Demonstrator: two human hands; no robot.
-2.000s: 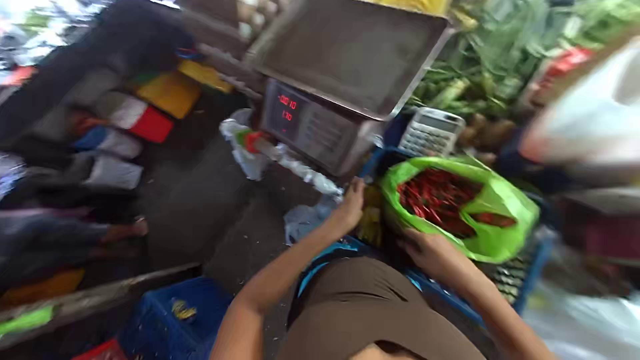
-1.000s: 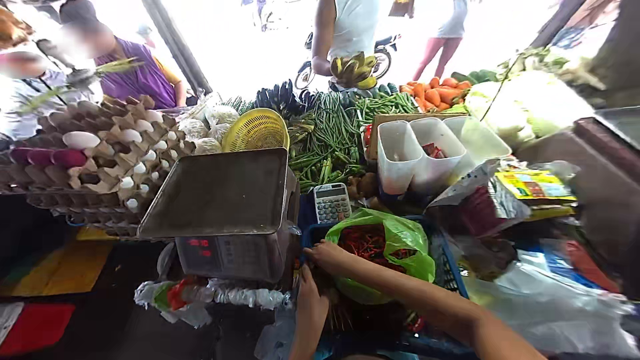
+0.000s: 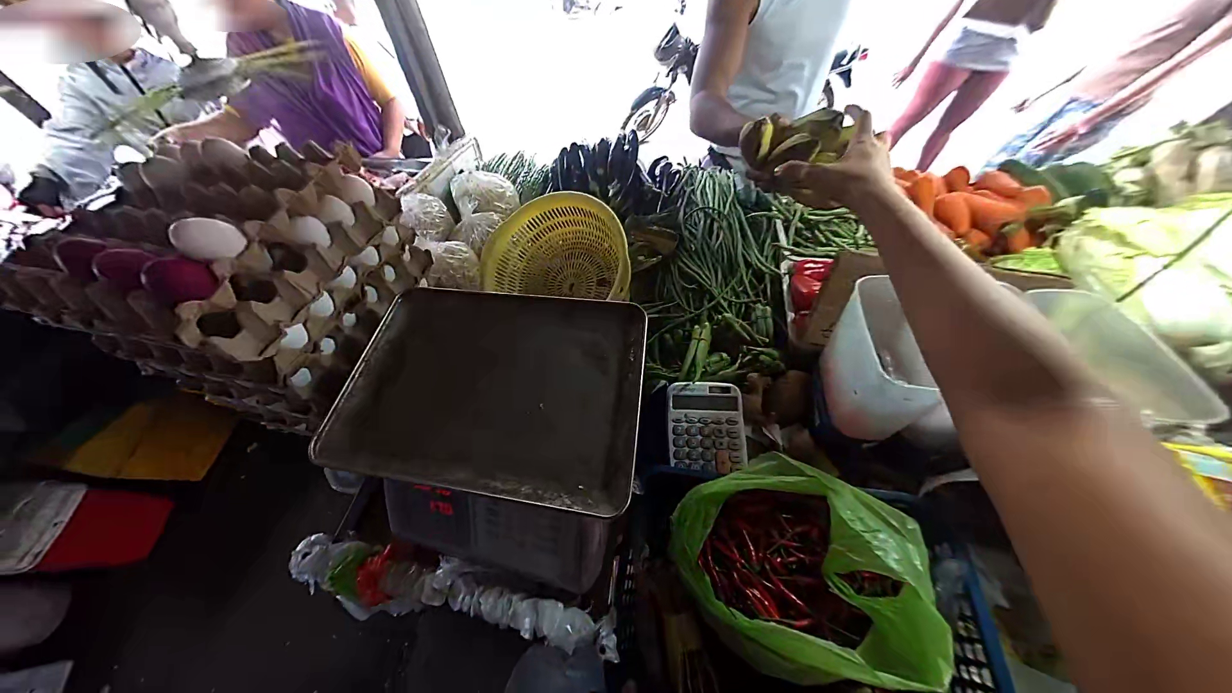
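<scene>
My right hand (image 3: pixel 837 173) reaches far forward over the vegetables and grips one side of a bunch of green-brown bananas (image 3: pixel 794 140). A person in a white sleeveless top (image 3: pixel 789 72) stands across the stall with a hand at the bunch's other side. My left hand is out of view. Below my right arm, a green plastic bag (image 3: pixel 890 553) of red chili peppers (image 3: pixel 770 558) lies open in a blue crate (image 3: pixel 982 616). A white calculator (image 3: pixel 707 428) stands behind the bag, and a digital scale with a flat metal tray (image 3: pixel 491 395) is to its left.
Stacked egg trays (image 3: pixel 241 289) rise at the left, near a yellow basket (image 3: pixel 558 245). Long beans (image 3: pixel 717 241), eggplants (image 3: pixel 602 173) and carrots (image 3: pixel 982 207) lie behind. White plastic containers (image 3: pixel 871 375) sit under my right arm. A string of plastic bags (image 3: pixel 481 592) hangs before the scale.
My right hand has moved from the chili bag forward to the bananas, which the person across held one second ago. My left hand has left the view.
</scene>
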